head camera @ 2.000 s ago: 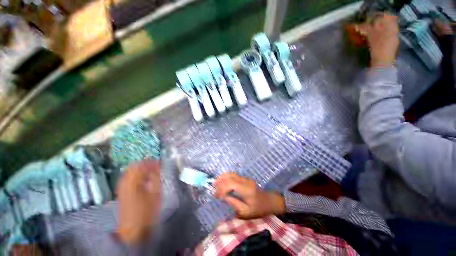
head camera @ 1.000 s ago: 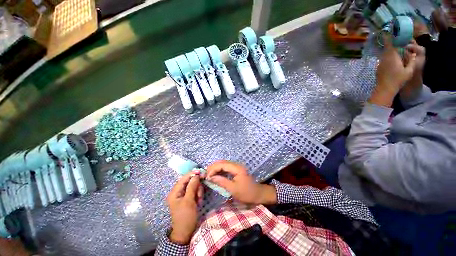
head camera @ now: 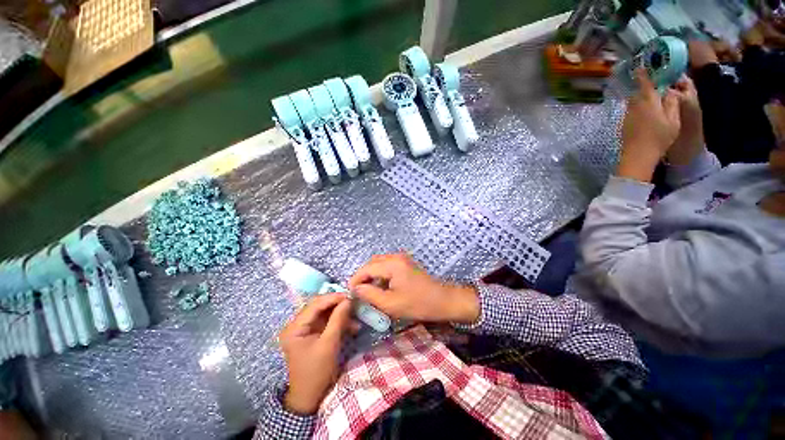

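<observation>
A handheld fan (head camera: 301,277) lies on the shiny bubble wrap right before me, its teal head to the upper left and its pale handle to the lower right. My left hand (head camera: 317,337) and my right hand (head camera: 400,290) meet over its middle. The fingertips of both hands are pinched close together; anything tiny between them is too small to tell. A heap of small teal plastic parts (head camera: 194,227) lies up and left of my hands. Pale lilac adhesive sheets (head camera: 465,215) lie crossed to the right.
Fans (head camera: 331,137) stand in a group along the far bench edge, and more fans (head camera: 73,288) lie at the left. A green conveyor belt (head camera: 284,56) runs beyond the pale rail. At right, a neighbouring worker (head camera: 689,232) holds a fan near an orange-red fixture (head camera: 581,62).
Earlier my left hand was blurred, near the heap; it came to the fan, where both hands now stay together. The view has shifted slightly. The neighbour's hands now hold a fan up.
</observation>
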